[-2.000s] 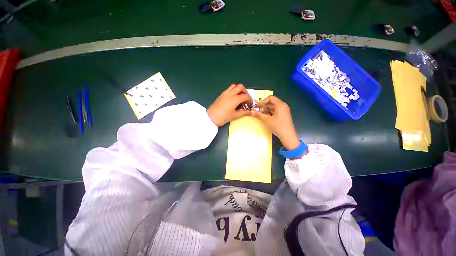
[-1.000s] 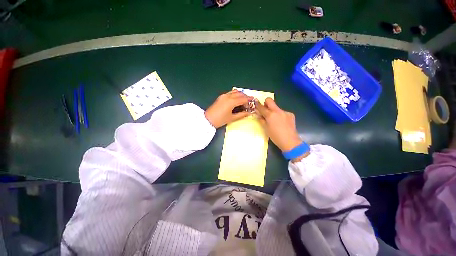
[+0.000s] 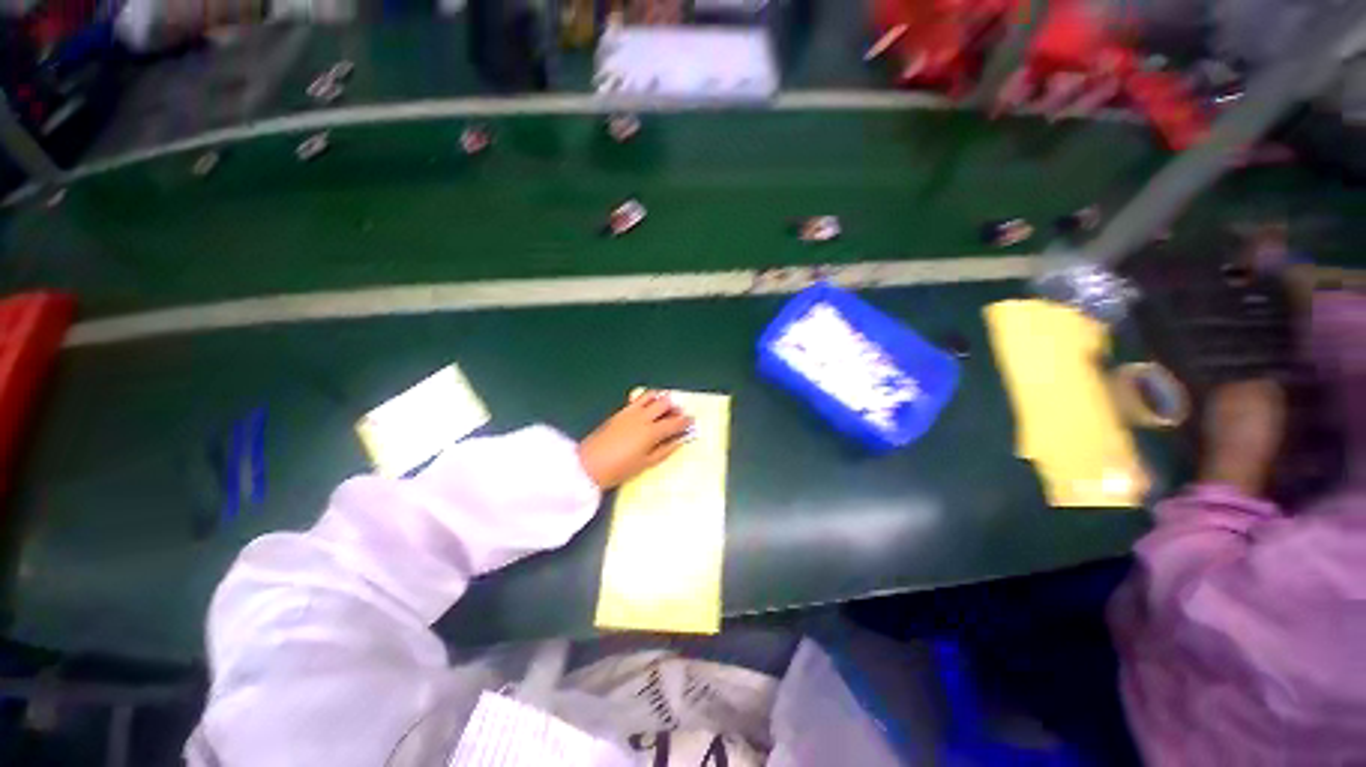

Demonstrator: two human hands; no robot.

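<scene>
My left hand (image 3: 635, 439) lies over the upper left part of the long yellow release paper sheet (image 3: 664, 540), palm down with its fingers bent. A tiny pale spot shows at its fingertips, too blurred to tell whether it is a held piece. My right hand is not in view. The blue parts bin (image 3: 932, 378), full of small white adhesive pieces (image 3: 842, 360), sits right of the sheet. The white-faced sticker sheet (image 3: 424, 421) lies left of my hand. Several small electronic modules (image 3: 626, 219) are spaced along the belt.
Slim blue tools (image 3: 246, 462) lie at left, near a red crate (image 3: 27, 360). Spare yellow sheets (image 3: 1061, 397), a tape roll (image 3: 1157, 394) and a clear plastic bag (image 3: 1086, 285) are at right. A pink-sleeved neighbour's hand (image 3: 1243, 427) is beyond. A pale rail (image 3: 450, 303) borders the belt.
The view has tilted up and shifted, showing more of the belt and the neighbour. My right hand has left my left hand and gone out of view. My left hand stays at the sheet's top.
</scene>
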